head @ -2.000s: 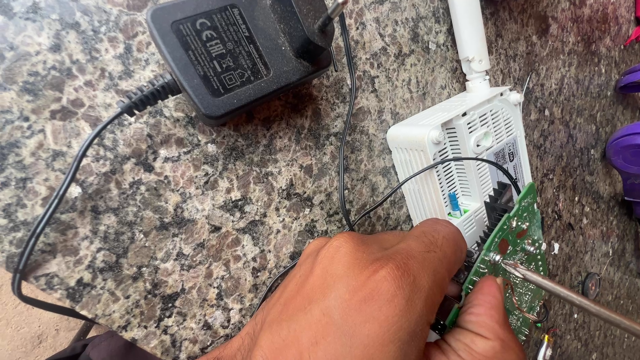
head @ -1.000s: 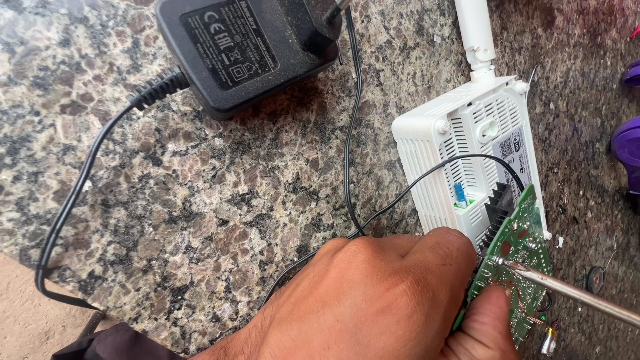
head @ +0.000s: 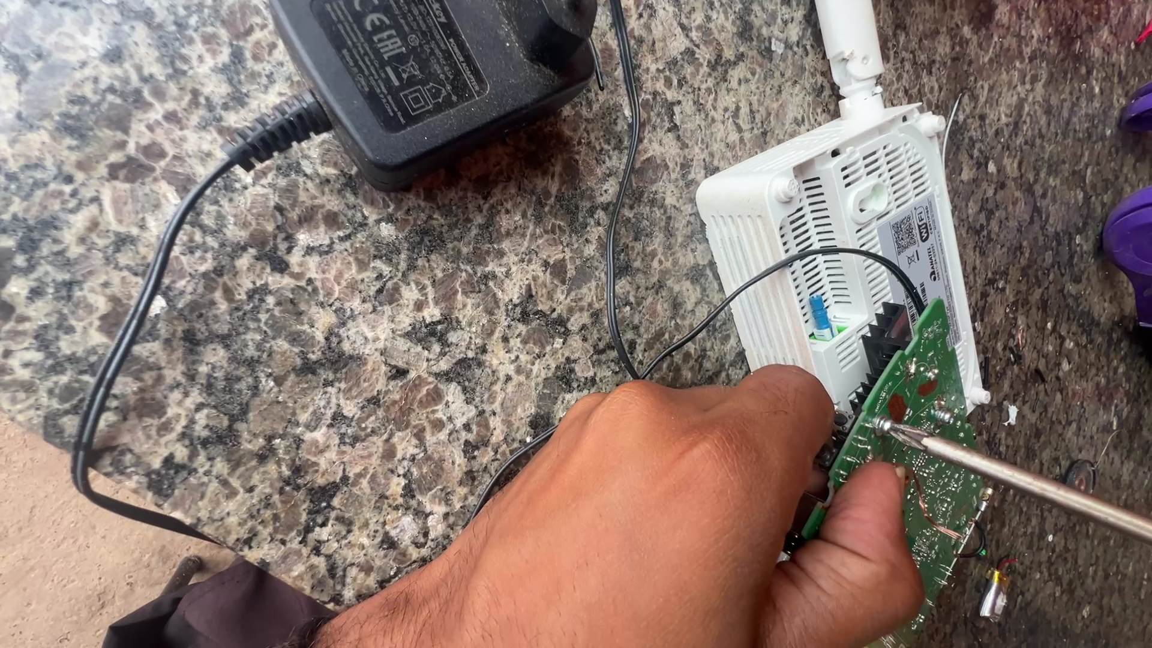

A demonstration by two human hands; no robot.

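My left hand grips the edge of a green circuit board, its thumb on the soldered face and its fingers behind. The board stands tilted in front of a white router with an antenna. A black finned heat sink sits on the board's far side. The tip of a Phillips screwdriver touches a screw near the board's left edge. The screwdriver's handle and my right hand are out of the frame. A black cable arches to the top of the board.
A black power adapter lies at the upper left on the granite surface, its cord hanging over the edge. Purple objects are at the right edge. A small component with wires and a small round part lie at the lower right.
My left hand keeps its grip on the board, and the screwdriver tip stays at the screw. Nothing else has plainly moved apart from a slight shift of the view.
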